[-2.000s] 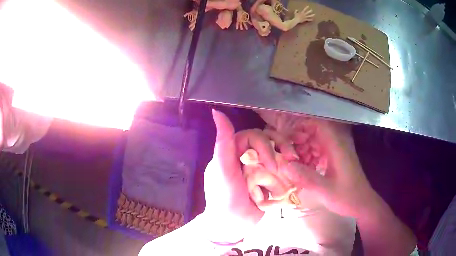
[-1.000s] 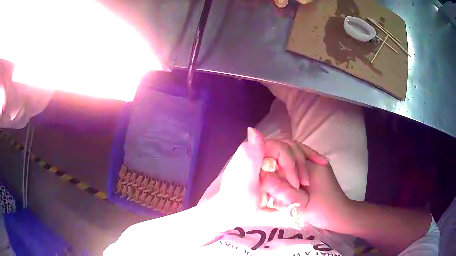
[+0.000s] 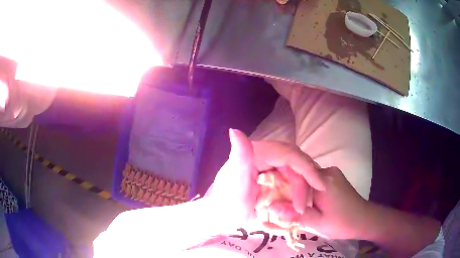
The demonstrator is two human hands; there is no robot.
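Note:
A small tan figure body (image 3: 275, 191) is held between my two hands over my lap. A splayed limb of it hangs out below my fingers. My left hand (image 3: 242, 166) is on its left side, palm turned in, thumb pointing up; it is overexposed. My right hand (image 3: 315, 194) wraps it from the right, fingers folded over it. Much of the figure is hidden by the fingers and washed out by glare.
A metal table (image 3: 242, 45) carries brown cardboard (image 3: 312, 30) with a white dish (image 3: 360, 24) and thin sticks (image 3: 387, 41). A blue bin (image 3: 202, 141) with rows of brown-tan pieces (image 3: 151, 187) is at left. Glaring light (image 3: 70, 40) and a dark cable (image 3: 197, 43) are beyond.
Compared with the earlier frames, my hands have moved lower and closed more around the figure. The view has shifted, so the table sits higher and most piled figures are out of frame.

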